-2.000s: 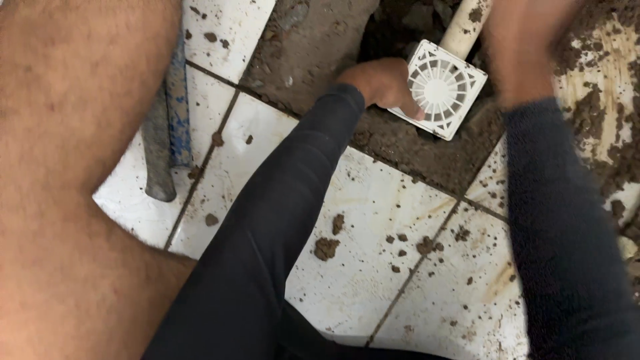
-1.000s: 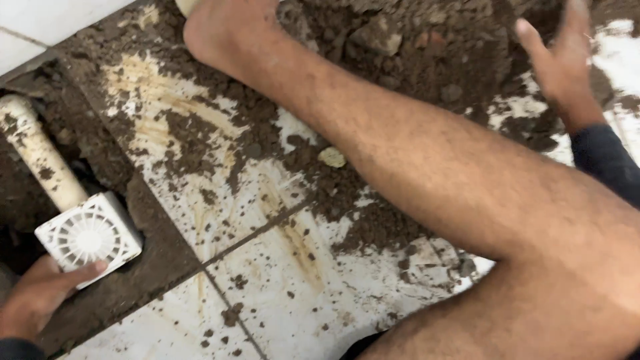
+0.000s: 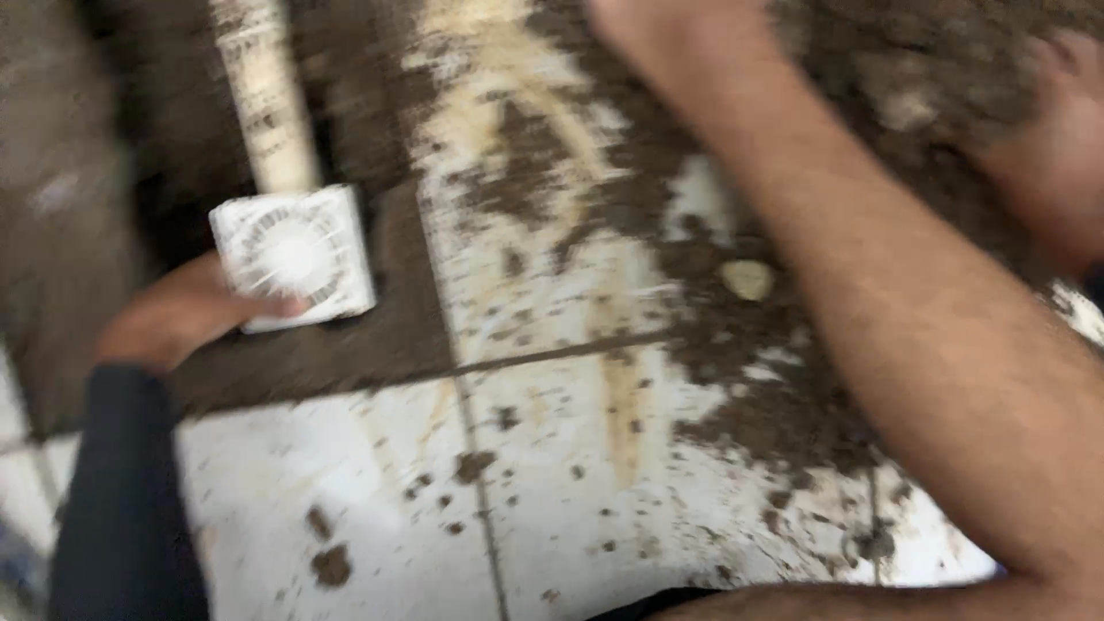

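Note:
My left hand [image 3: 185, 310] grips the lower left corner of a square white floor drain grate [image 3: 297, 259], its thumb lying over the slotted face. A cream plastic pipe [image 3: 267, 112] runs up from the grate's top edge, over a dug hole. At the right edge, beyond my bare leg, my right hand [image 3: 1048, 164] is blurred over the dirt heap; what its fingers do, and whether they hold anything, cannot be made out.
Loose soil and rubble [image 3: 906, 95] are piled at the upper right. Mud-smeared white floor tiles [image 3: 561, 535] lie below and between. My bare leg [image 3: 880, 302] crosses the right side. A small yellowish stone [image 3: 747, 280] lies beside it.
The view swung far right, then partly back left. My right hand, near the pipe two seconds ago, is now beyond my leg at the dirt heap. My left hand stays on the grate.

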